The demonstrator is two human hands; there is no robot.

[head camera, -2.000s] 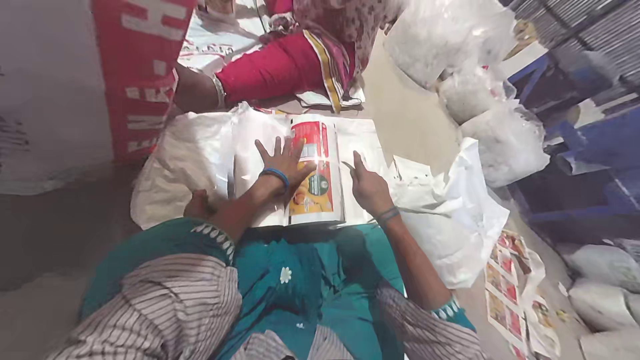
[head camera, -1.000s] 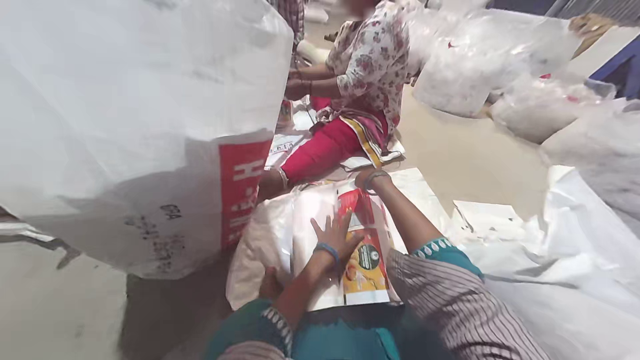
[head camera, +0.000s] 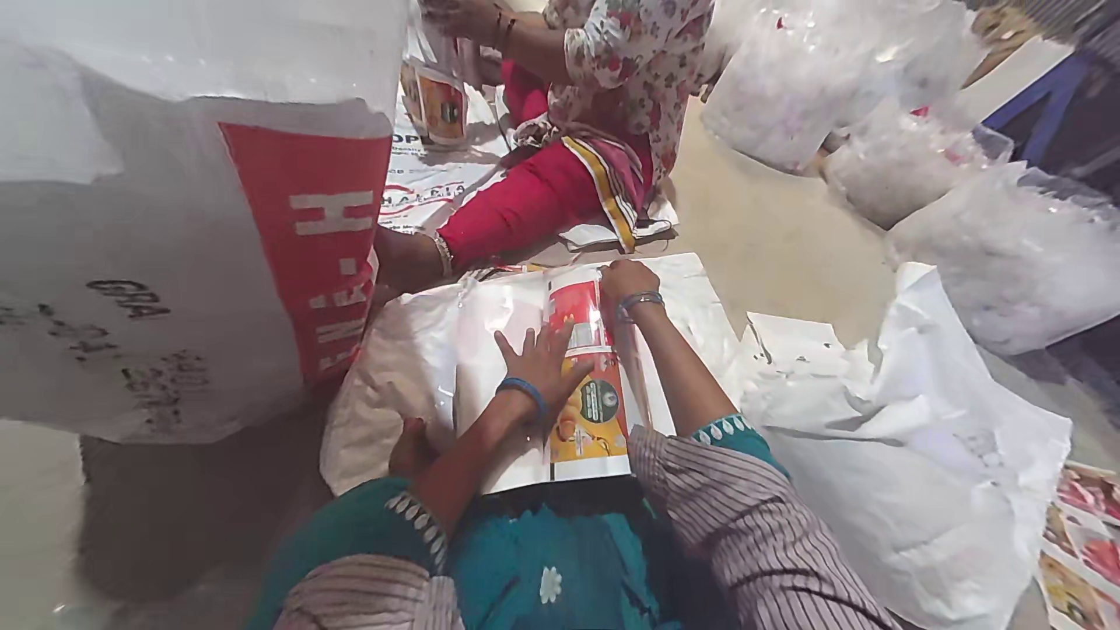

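Observation:
A stack of printed plastic packaging film (head camera: 588, 411), red above and yellow-orange below, lies across my lap on white plastic sheeting (head camera: 700, 302). My left hand (head camera: 542, 363) rests flat on the film and its pale left part, fingers spread, a blue band at the wrist. At the far right edge of the film is my right hand (head camera: 630, 282), its fingers curled down over that edge; whether they pinch the film is hidden. A white cushion-like sack (head camera: 385, 385) lies under the left side of the sheets.
A tall white woven sack (head camera: 175, 262) with a red printed panel stands at left. Ahead, another person in red trousers (head camera: 534, 201) sits on the floor beside printed film. Stuffed clear plastic bags (head camera: 1015, 254) lie at right. Crumpled white sheeting (head camera: 901, 472) and printed sheets (head camera: 1081, 560) lie nearer.
My right hand has moved from the right side of the film up to its far edge. My left hand still presses on the film. The view has swung left.

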